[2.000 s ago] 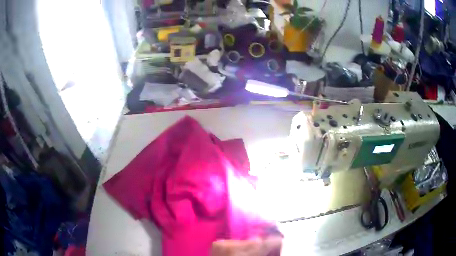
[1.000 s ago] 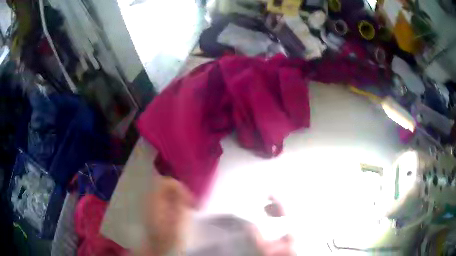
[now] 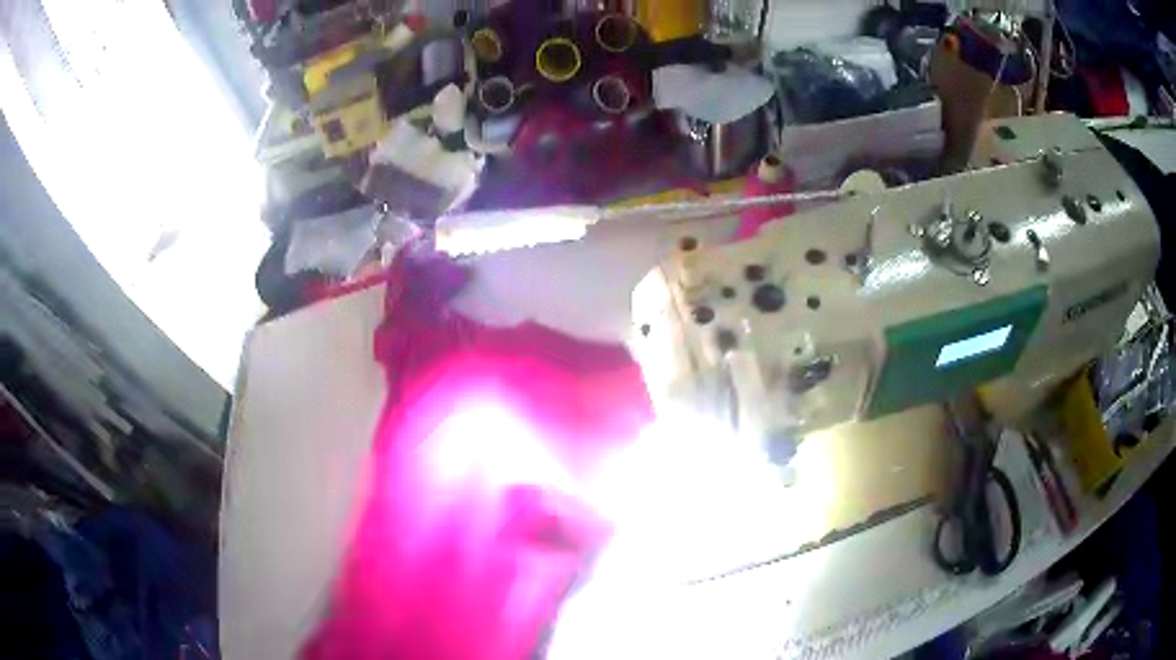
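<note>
A magenta garment piece (image 3: pixel 439 516) lies on the white table left of the sewing machine head (image 3: pixel 903 284), running from the table's back edge to the picture's bottom edge. Strong glare covers its middle and right side and hides the needle area. The cream machine has a green panel (image 3: pixel 961 346) with a small lit screen. Neither my left hand nor my right hand can be made out. The glare may hide something near the bottom centre.
Black-handled shears (image 3: pixel 976 516) lie right of the machine bed, beside red-handled snips (image 3: pixel 1054 481). A bright lamp bar (image 3: pixel 516 231) stands behind the garment. Dark cones, boxes and papers crowd the back. A printed ruler (image 3: pixel 890 619) runs along the front edge.
The view has swung back from the left to the machine. The magenta garment now stretches from the back edge toward the front. The blurred hands seen a second ago no longer show.
</note>
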